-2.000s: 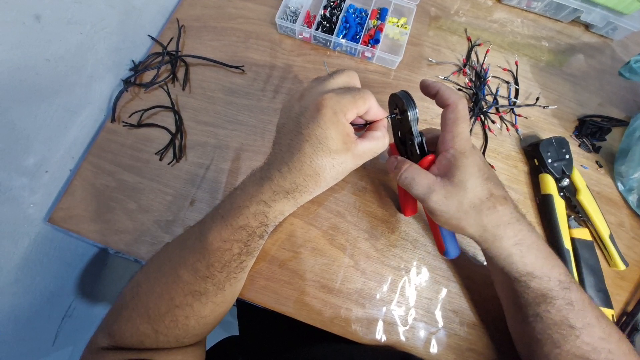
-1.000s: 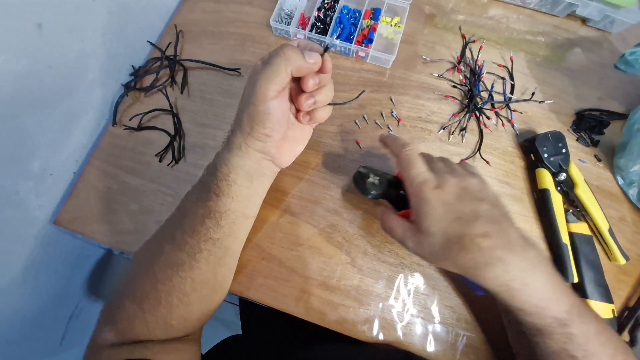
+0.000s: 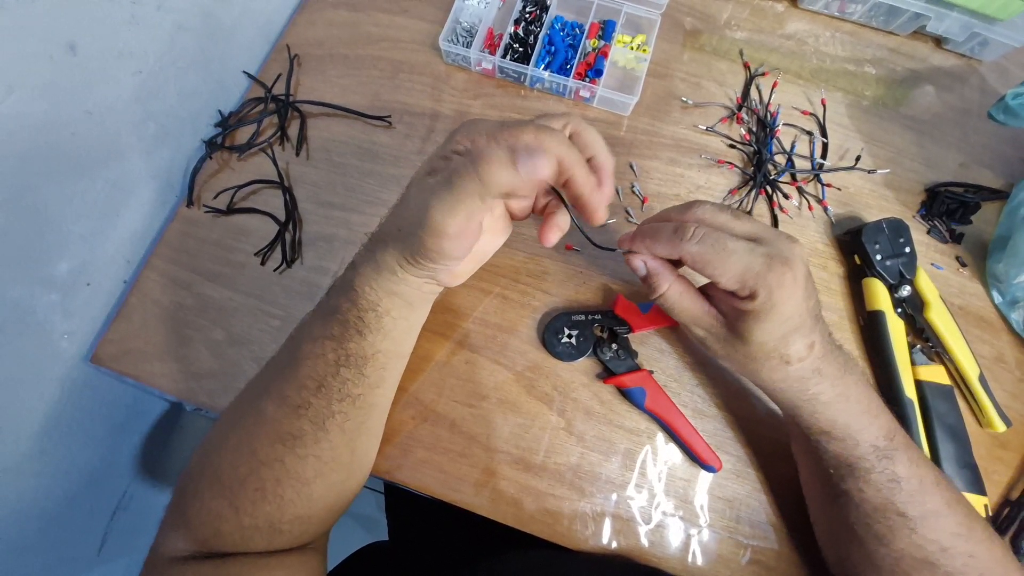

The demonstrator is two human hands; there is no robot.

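A short black wire (image 3: 582, 230) runs between my two hands above the wooden table. One end passes behind the curled fingers of my left hand (image 3: 512, 184); whether they grip it cannot be told. My right hand (image 3: 712, 276) pinches the other end between thumb and forefinger. Below lies a ferrule crimper (image 3: 660, 412) with red and blue handles, its handles spread and its round black head to the left. Several small loose ferrules (image 3: 636, 192) lie on the table between and behind my hands, one of them red (image 3: 572, 248).
A clear compartment box (image 3: 552, 76) of coloured ferrules stands at the back. Bare-ended black wires (image 3: 280, 112) lie at left, a pile of ferruled wires (image 3: 768, 152) at back right. A yellow and black wire stripper (image 3: 904, 272) lies at right, near a plastic bag (image 3: 1008, 248).
The crimper, in my right hand two seconds ago, now lies on the table. My right hand has moved up to the wire. My left hand was higher, near the box, one second ago.
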